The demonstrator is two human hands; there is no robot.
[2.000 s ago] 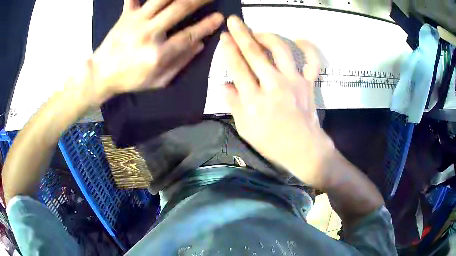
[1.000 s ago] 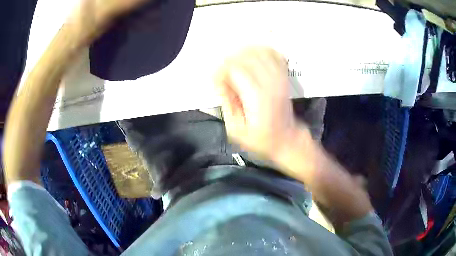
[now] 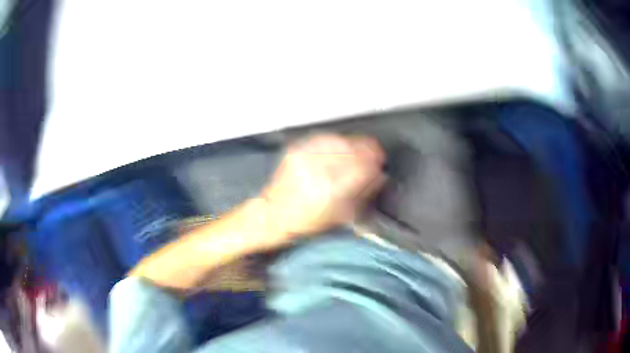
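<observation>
The picture is strongly blurred. My left hand (image 3: 331, 172) is over my lap, just below the front edge of the white table (image 3: 297, 69). Its fingers look curled, and whether anything is in them cannot be told. My right hand cannot be made out; a dim brown shape low at the right may be my right forearm. No dark cloth panel can be made out on the visible part of the table.
A blue basket (image 3: 83, 241) is beside my knees at the left, with a blurred brown board by my left forearm. Another blue basket shape (image 3: 559, 165) is at the right. Dark blurred material lies beyond both table ends.
The view has shifted and blurred. My left hand has come from the table's upper left down to my lap. My right hand has left the middle, and the dark panel is out of sight.
</observation>
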